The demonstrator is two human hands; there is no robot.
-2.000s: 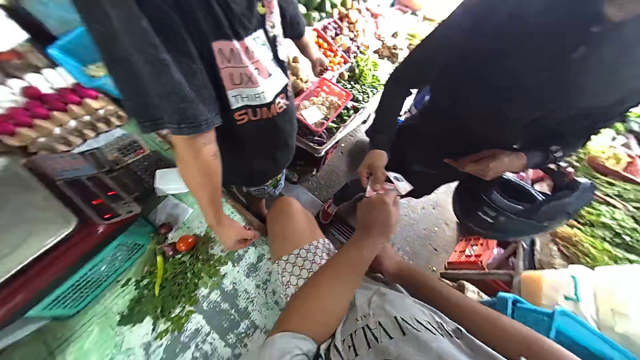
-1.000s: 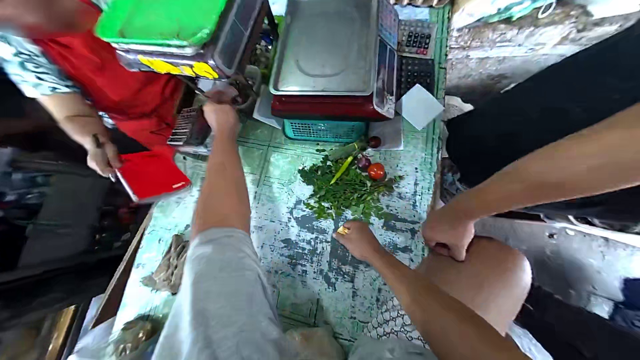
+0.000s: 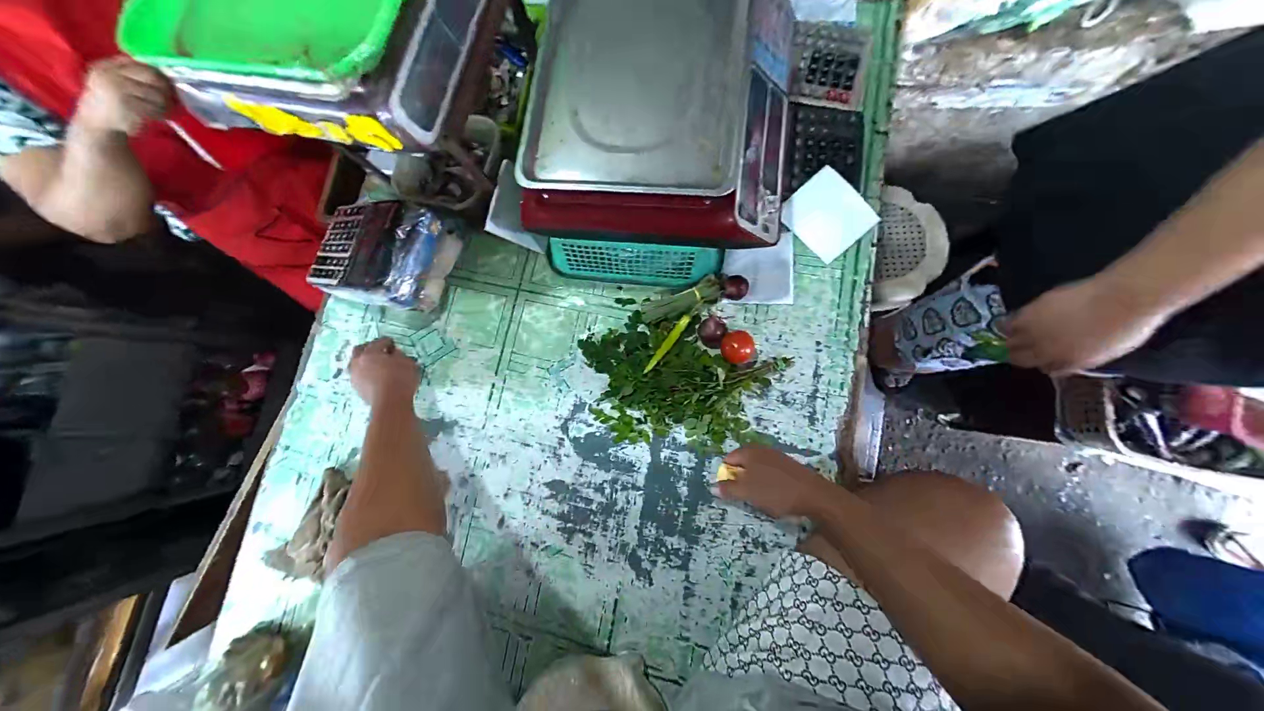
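Observation:
My left hand (image 3: pixel 385 371) rests curled on the green-patterned table cover (image 3: pixel 583 533), near a calculator (image 3: pixel 351 247); I cannot tell whether it holds anything. My right hand (image 3: pixel 765 481) is closed over a small yellow item (image 3: pixel 729 472), whose kind is unclear, at the table's right side. Just beyond it lies a bunch of leafy greens (image 3: pixel 642 385), with a green chili pepper (image 3: pixel 668 344) on top. Beside the greens are a red tomato (image 3: pixel 738 347) and red onions (image 3: pixel 712 331).
Behind the vegetables stands a weighing scale (image 3: pixel 642 109) over a teal basket (image 3: pixel 637 259). A second scale bears a green tray (image 3: pixel 267 35). A person in red (image 3: pixel 267 207) stands at left. Another person's hand (image 3: pixel 1076 328) is at right. A crumpled brown bag (image 3: pixel 321 523) lies left.
My left hand has drawn back from near the scales to the left part of the table. The person in red no longer shows the red notebook. My right hand has stayed near the greens.

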